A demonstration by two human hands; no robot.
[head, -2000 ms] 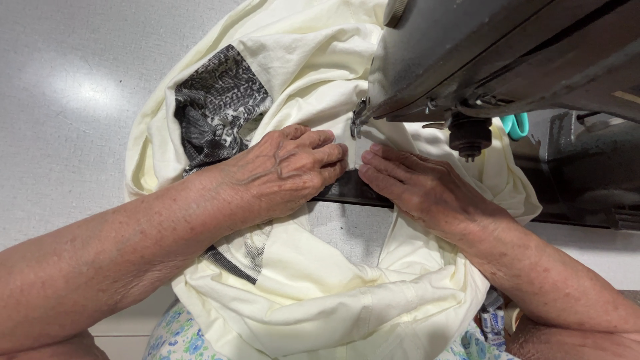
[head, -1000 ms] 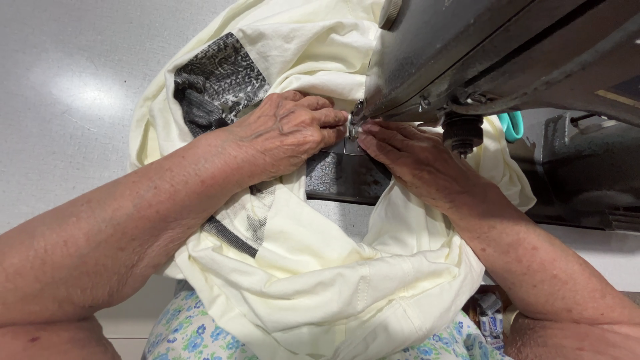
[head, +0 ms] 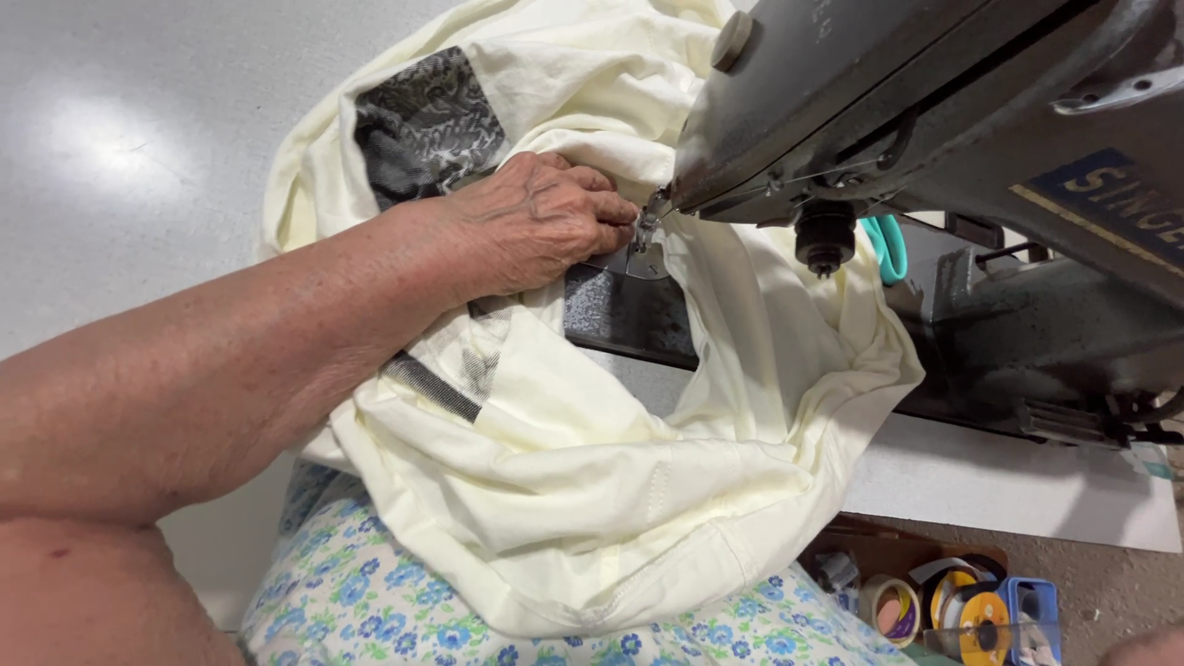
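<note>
My left hand (head: 555, 222) lies on the cream cloth (head: 573, 481) just left of the presser foot (head: 643, 231), its fingers bent and closed on the cloth's edge. The cloth forms a loose ring around the bed of a dark Singer sewing machine (head: 832, 111). A dark patterned patch (head: 430, 125) shows on the cloth beyond my left wrist. The metal needle plate (head: 647, 264) is partly bare beside my fingertips. My right hand is out of view; only a blurred bit of skin shows at the lower right corner.
Teal handles (head: 885, 248) stick out behind the machine head. The pale tabletop (head: 139, 213) extends left. Below its right edge, a brown tray (head: 869, 536) holds tape rolls (head: 890, 610) and a blue plastic container (head: 1031, 610). Floral fabric (head: 370, 592) covers my lap.
My right hand has left the cloth beside the presser foot, where both earlier frames show it. My left hand remains at the foot, on the cloth.
</note>
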